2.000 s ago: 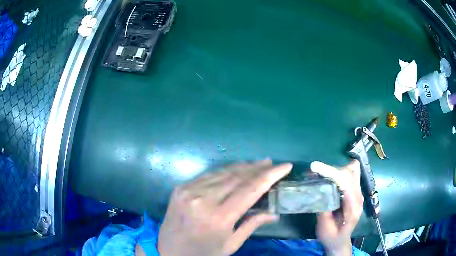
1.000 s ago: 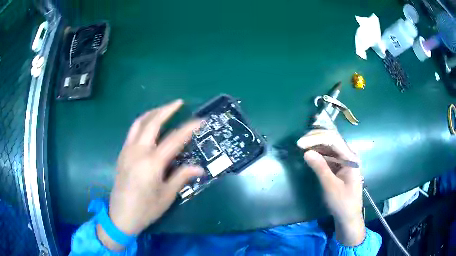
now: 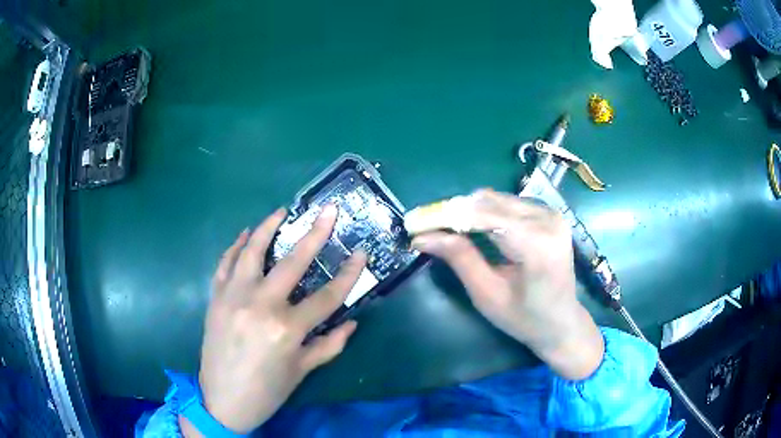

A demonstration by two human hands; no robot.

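Note:
The opened camera housing [image 3: 349, 164] lies tilted on the green mat in front of me, with the main circuit board [image 3: 370, 224] seated in it. My left hand [image 3: 278, 299] lies over the left part of the board, fingers spread on the board and the housing's edge. My right hand [image 3: 514, 265] is at the housing's right edge, thumb and index finger close together, the index finger in a pale yellow-white covering. Whether the right fingertips hold a tool or a small part cannot be told.
Another opened camera housing [image 3: 107, 120] lies at the left by the metal frame [image 3: 43, 248]. The air blow gun [image 3: 548, 175] lies beyond my right hand, its hose running down right. An amber lump [image 3: 601, 109], loose small black parts [image 3: 670, 84], a white bottle [image 3: 672, 27] and a wipe [image 3: 611, 32] are at upper right.
The housing, earlier held up in both hands, now lies on the mat with the board showing. My right hand has moved from the blow gun's side left to the housing. My left hand rests on the board.

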